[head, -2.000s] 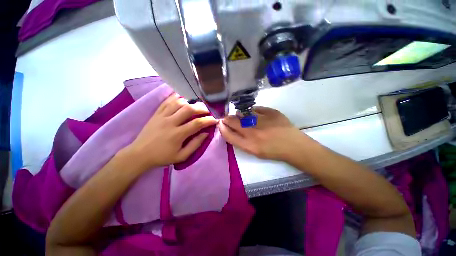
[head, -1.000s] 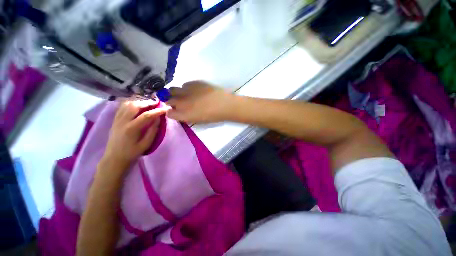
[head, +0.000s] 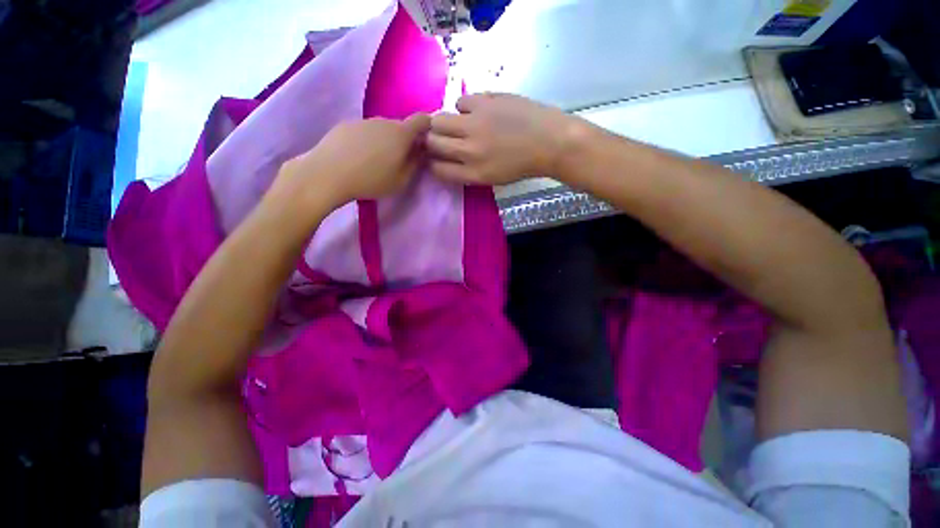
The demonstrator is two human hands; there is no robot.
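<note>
The garment panel, pale lilac with magenta strips and a magenta area near the needle, lies over the table's front edge and onto my lap. My left hand pinches its edge near the middle of the view. My right hand pinches the same edge beside it, the fingertips of both hands nearly touching. The fingertips hide the exact fold they hold. The presser foot area of the sewing machine is at the top edge, just beyond my hands.
A black phone lies on a beige tray at the right of the white table. A ruler strip runs along the front edge. Magenta pieces hang below at the right. A blue strip is at the left.
Both hands have moved from the needle toward my body, holding the panel edge. The view has shifted, so the machine head is now mostly out of the picture and more of my lap shows.
</note>
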